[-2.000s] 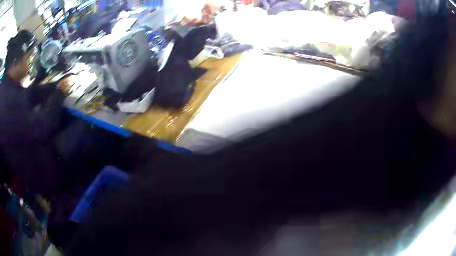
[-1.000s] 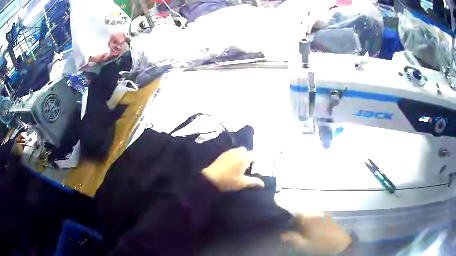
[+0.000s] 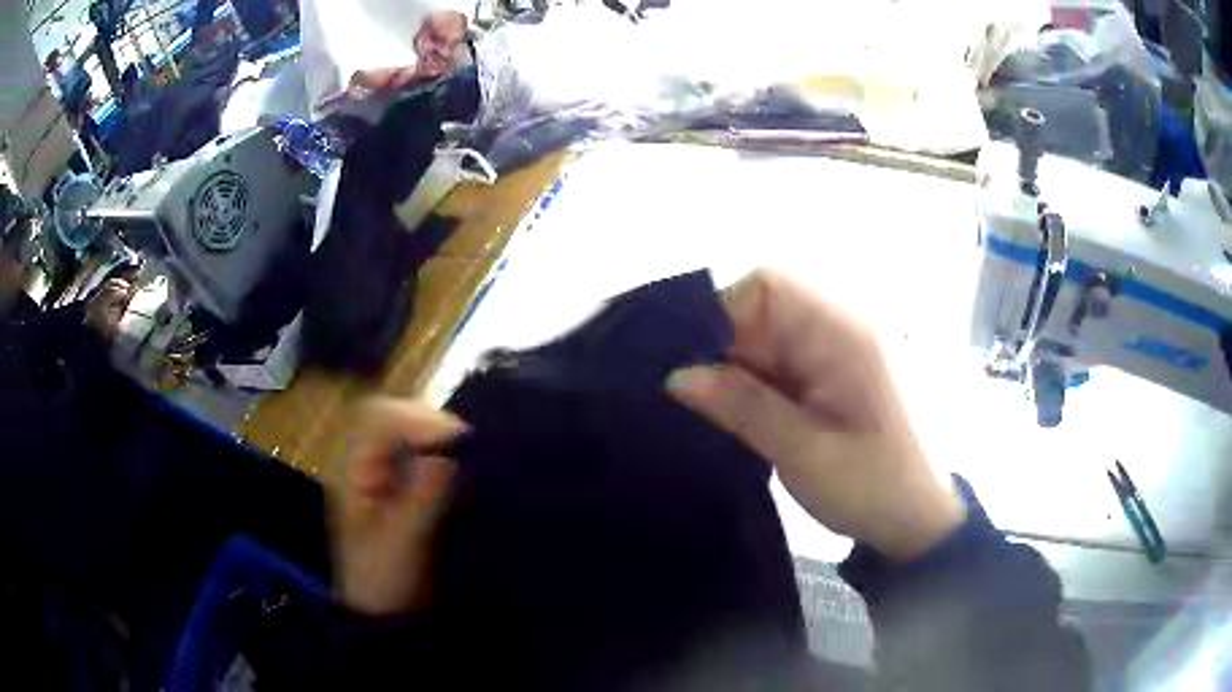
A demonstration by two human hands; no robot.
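Observation:
A black garment piece (image 3: 608, 460) hangs between my two hands in the middle of the view, above the front of the white table. My right hand (image 3: 824, 406) pinches its upper right corner between thumb and fingers. My left hand (image 3: 389, 500), slightly blurred, grips its upper left edge. The lower part of the cloth runs out of the picture at the bottom. The white sewing machine (image 3: 1108, 298) with a blue stripe stands to the right, apart from the cloth.
Teal-handled snips (image 3: 1138, 514) lie on the white table (image 3: 676, 203) at right. Clear plastic bags (image 3: 757, 68) lie at the back. A neighbouring machine (image 3: 223, 216), dark cloth (image 3: 365, 243) and a person's hand (image 3: 111, 304) are at left. A blue basket rim (image 3: 223, 595) is low left.
The view has turned left, so the machine sits further right. Both hands have come up and apart, now holding the cloth raised by its upper edge rather than resting low over it.

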